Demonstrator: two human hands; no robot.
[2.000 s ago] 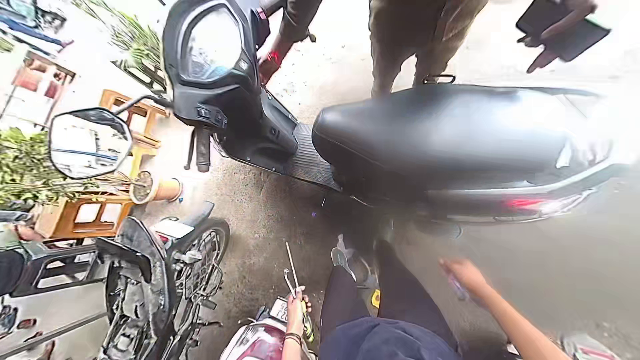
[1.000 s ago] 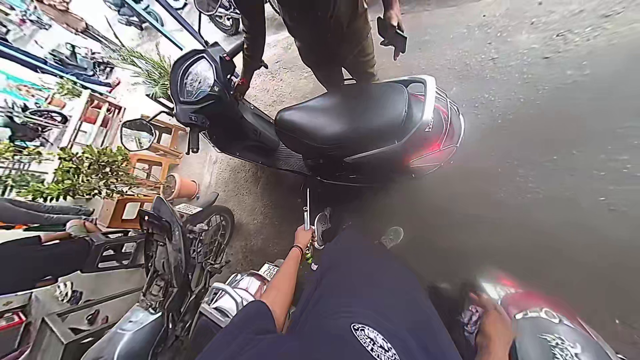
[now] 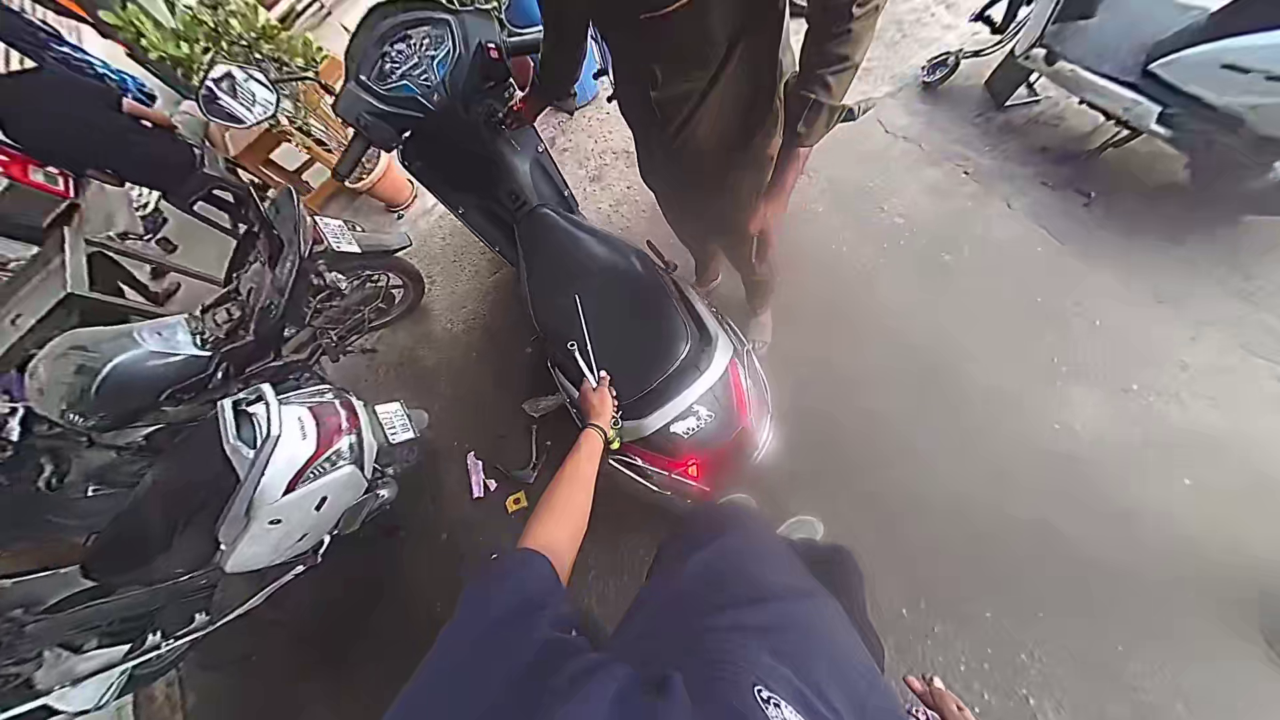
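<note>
My left hand point(image 3: 598, 402) is closed around a combination wrench point(image 3: 583, 362), its ring end up, a long thin metal rod point(image 3: 585, 335) that may be a screwdriver shaft, and a yellow-green handle point(image 3: 614, 432) by the wrist. The hand is over the rear side of a black scooter's seat point(image 3: 600, 290); whether it touches the scooter cannot be told. The scooter's red tail light point(image 3: 692, 468) is lit. My right hand point(image 3: 938, 697) is at the bottom edge, mostly cut off, with something small and patterned at it that I cannot make out.
A person point(image 3: 700, 110) stands at the scooter's far side, one hand near its handlebar. Parked at left are a white scooter point(image 3: 300, 480) and a motorcycle point(image 3: 360, 290). Another scooter point(image 3: 1130, 70) stands upper right. A potted plant's pot point(image 3: 385, 183) is beyond. Wrappers point(image 3: 515, 501) lie on the ground.
The view has shifted strongly. My left hand with the tools now appears over the scooter's rear, where before it was short of it. The phone-like object in the other person's hand no longer shows.
</note>
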